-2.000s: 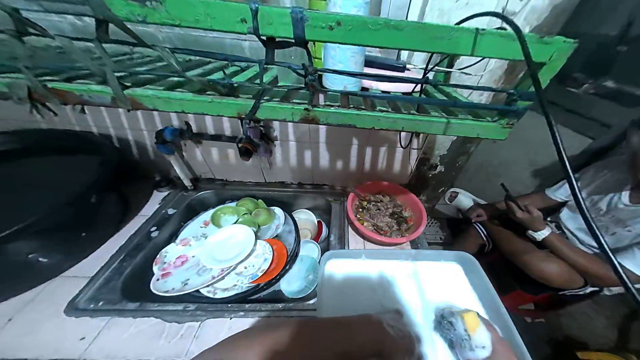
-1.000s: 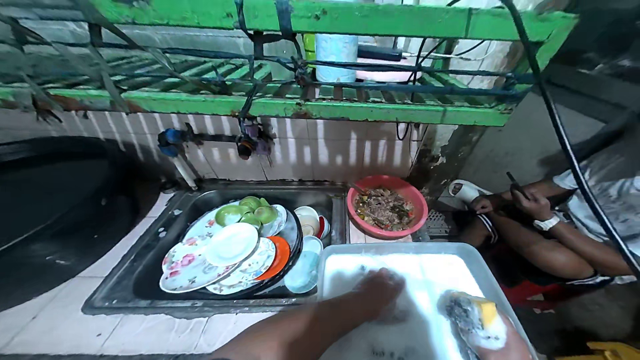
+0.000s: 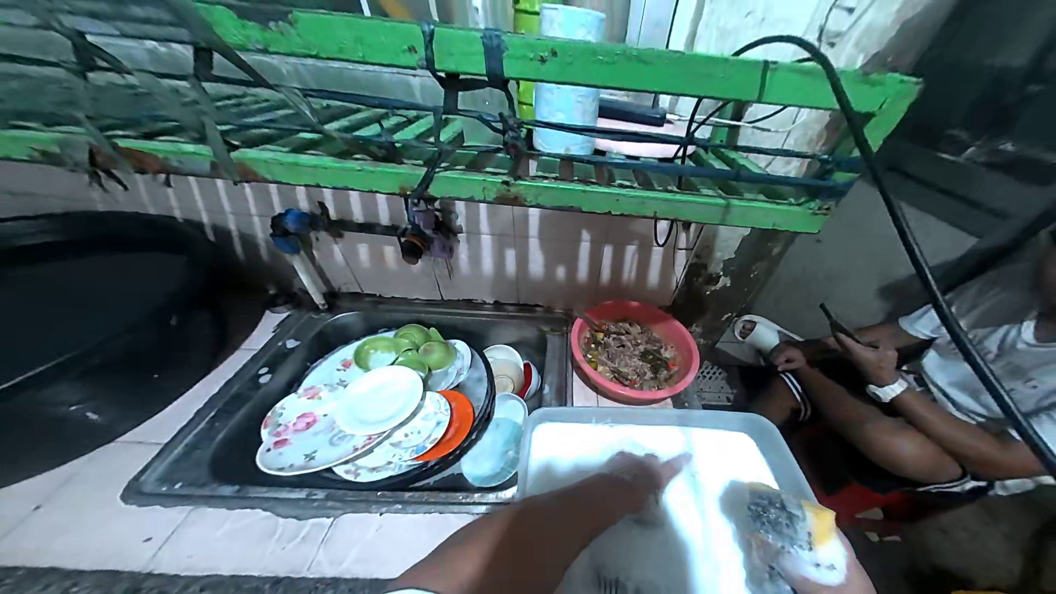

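A translucent plastic tub of white sudsy water stands at the lower right. My left hand reaches into it, fingers spread and partly hidden by the suds; whether it holds something under the surface cannot be seen. At the tub's right side my right hand holds a soapy yellow and dark sponge. Left of the tub, a metal sink holds floral plates, a white plate, an orange plate, green bowls and a light-blue bowl.
Behind the tub sits a red basin of food scraps. A green rack spans above a tap. A large black tub stands left. A seated person with a phone is at right; a black cable hangs before them.
My left hand was low at the tub's front two seconds ago; it has moved to the suds at the tub's middle. My right hand keeps the sponge at the right side.
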